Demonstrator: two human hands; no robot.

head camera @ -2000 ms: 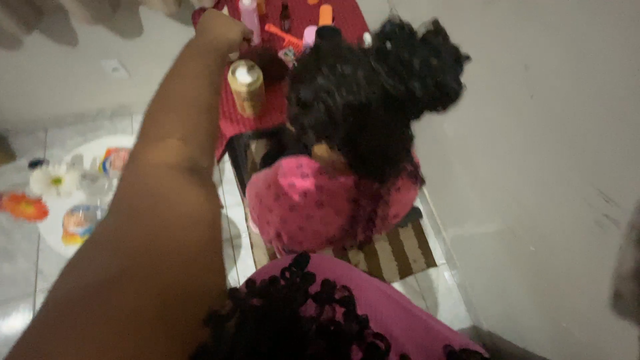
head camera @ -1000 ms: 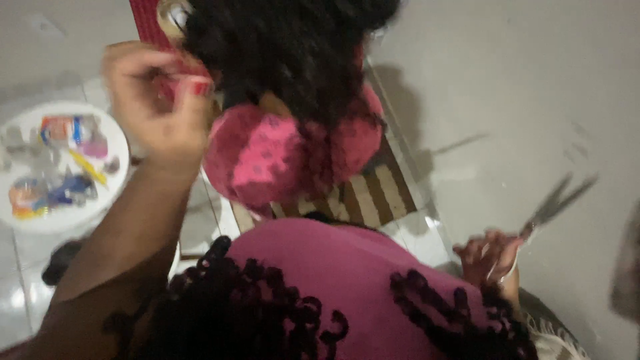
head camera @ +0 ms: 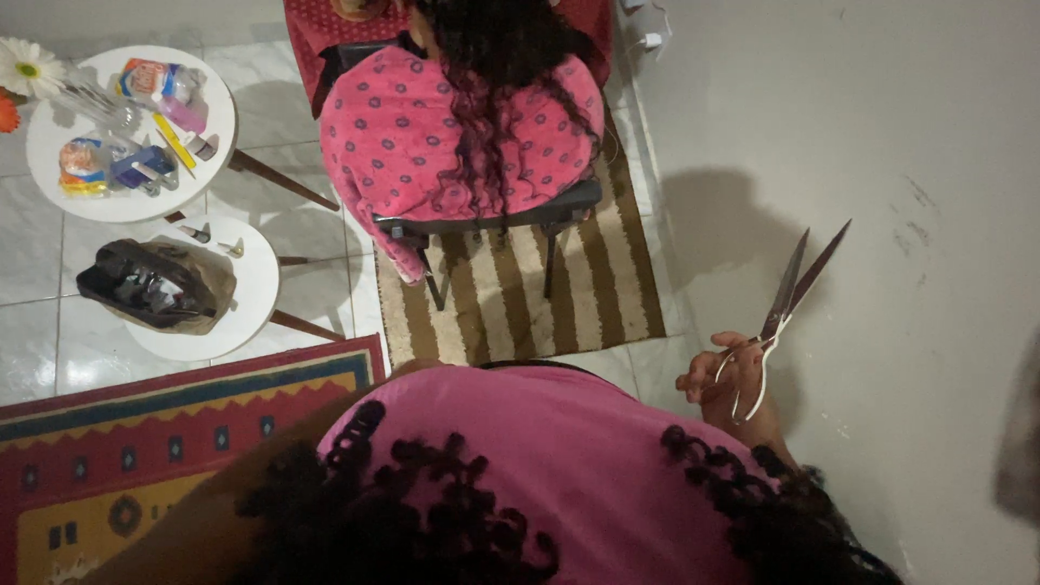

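Note:
My right hand [head camera: 735, 378] holds a pair of scissors [head camera: 784, 305] by its pale handles, out to the right beside the wall, with the blades spread apart and pointing up. My left arm runs down along my pink shirt at the lower left; the left hand is hidden behind the shirt, with only a bit of skin showing at its edge. In front of me a seated person has long dark curly hair [head camera: 487, 106] that falls over a pink spotted cloth [head camera: 390, 138] on their back. Neither hand touches the hair.
At the left, a round white table [head camera: 57, 191] bears packets, a yellow tool and bottles. A lower round table [head camera: 264, 276] holds a dark bag [head camera: 162, 288]. A striped mat [head camera: 520, 301] lies under the chair [head camera: 569, 203]. A patterned rug [head camera: 203, 406] is at lower left; a wall [head camera: 894, 122] rises at right.
The left hand, raised near the person's hair a second ago, has dropped out of sight. The right hand with the scissors remains at the right. The view has shifted, showing more floor and both tables.

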